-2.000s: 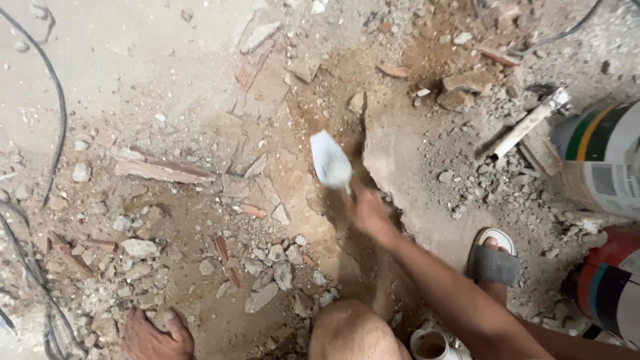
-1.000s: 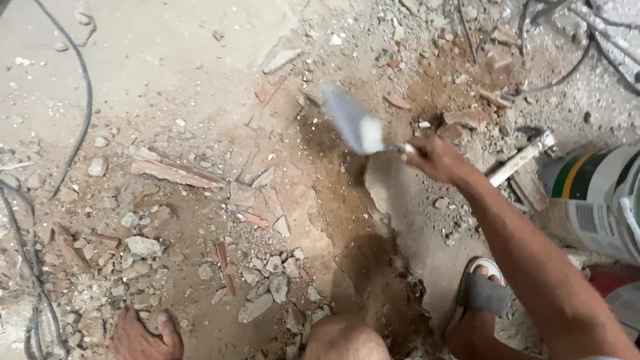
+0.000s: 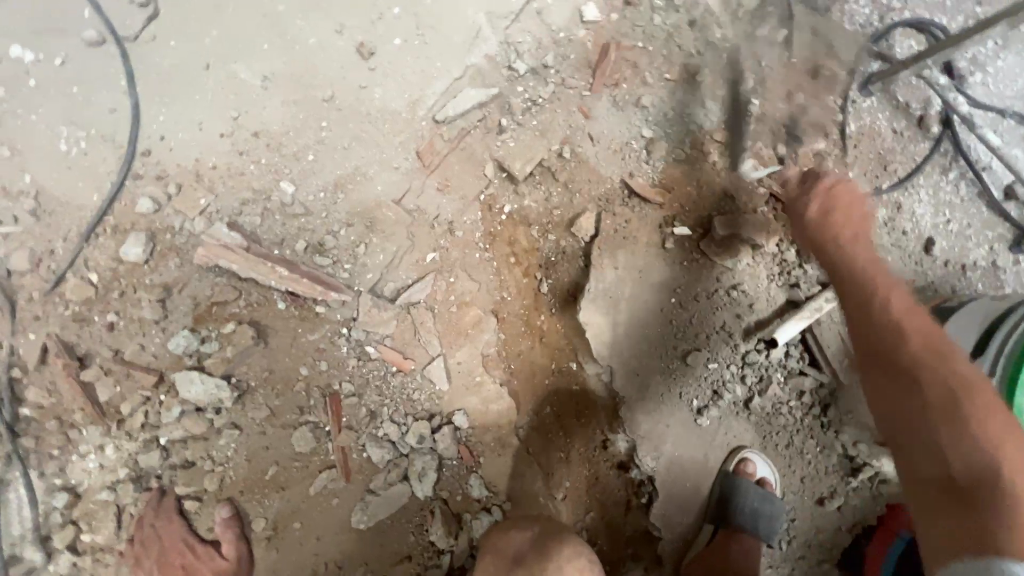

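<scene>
My right hand (image 3: 828, 204) is closed at the upper right, blurred, around what looks like the handle of the trowel (image 3: 756, 170), whose blade is too blurred to make out. Loose brown soil and broken chunks lie just below that hand. My left hand (image 3: 188, 536) rests on the rubble at the lower left, fingers apart and holding nothing. Between the hands a shallow trench (image 3: 552, 360) runs through the broken floor, with a jagged edge on its right side.
Stone rubble (image 3: 422, 472) and a long broken brick piece (image 3: 272, 268) lie on the left. A white pipe (image 3: 804, 316) and a bucket (image 3: 988, 336) are at right. Cables (image 3: 124, 136) cross both sides. My sandalled foot (image 3: 748, 508) stands right of the trench.
My right hand has moved up and right with the trowel, from beside the trench to the soil at the upper right. My left hand remains on the rubble.
</scene>
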